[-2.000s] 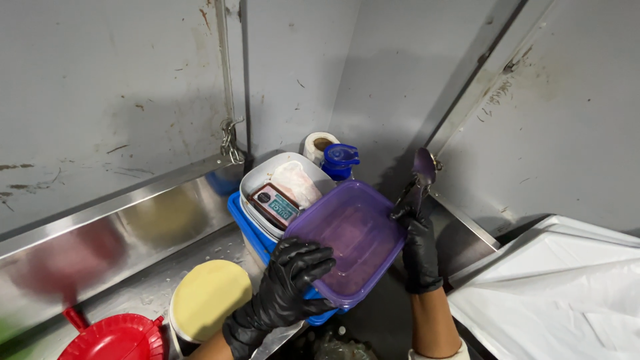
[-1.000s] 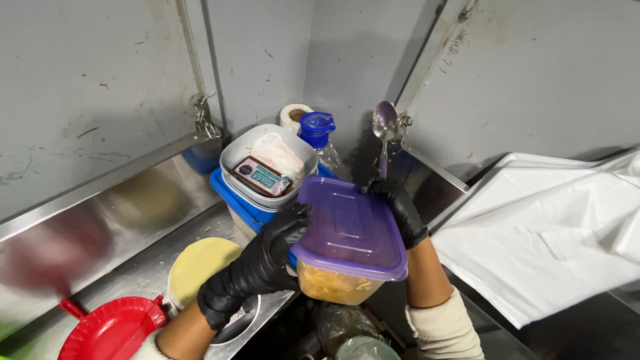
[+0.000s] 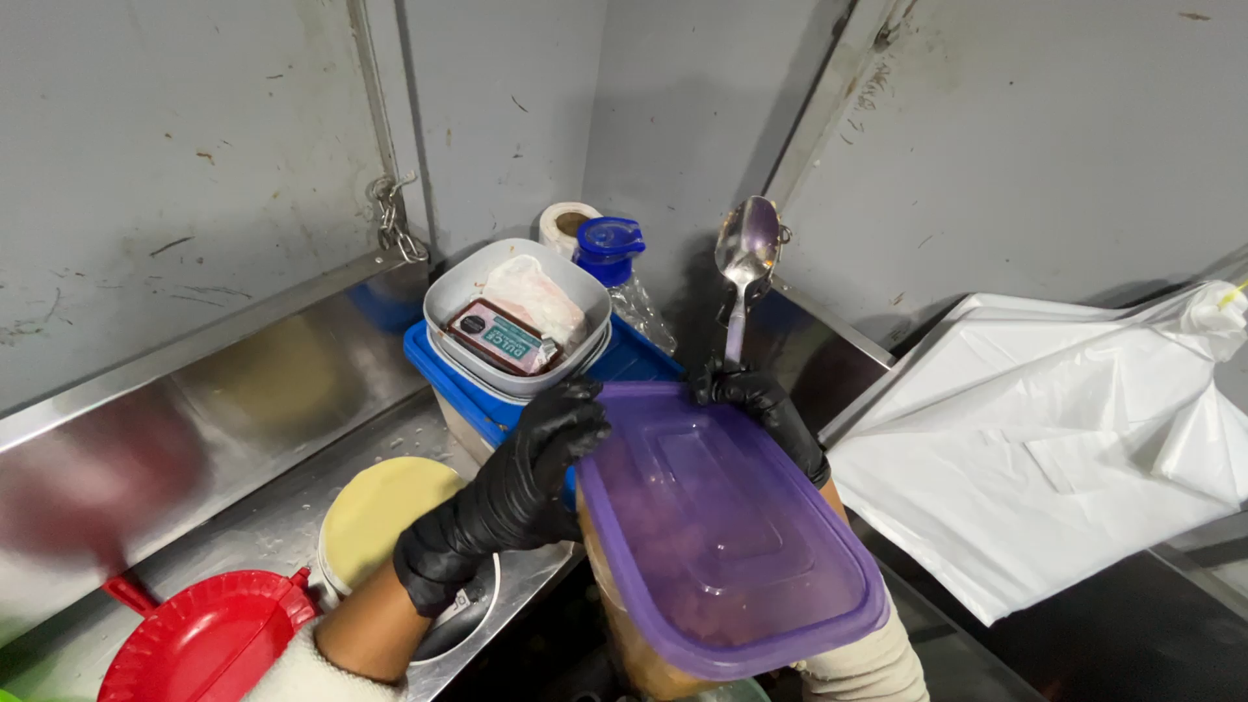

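A plastic food container with a purple lid [image 3: 726, 526] sits low in the middle of the view, food showing dimly through its side. My left hand [image 3: 531, 463], in a black glove, rests its fingers on the lid's far left corner. At the far edge, my right hand [image 3: 765, 405], also black-gloved, grips a metal spoon [image 3: 746, 253] upright by its handle and touches the container; part of this hand is hidden behind the lid. Beyond my left hand, a grey square bowl [image 3: 444, 302] holds a packaged block and a white wrapped piece, on top of a blue-lidded box [image 3: 624, 353].
A red plastic dumpling press [image 3: 205, 634] and a round tub with a pale yellow top [image 3: 385, 512] stand on the steel counter [image 3: 244, 531] at left. A paper roll [image 3: 564, 226] and a blue-capped bottle [image 3: 612, 249] stand in the corner. White plastic sheeting [image 3: 1043, 448] lies at right.
The container has come down and nearer, tilted differently, so its lid faces up more. The spoon remains upright in my right hand. My left hand stays at the lid's left side.
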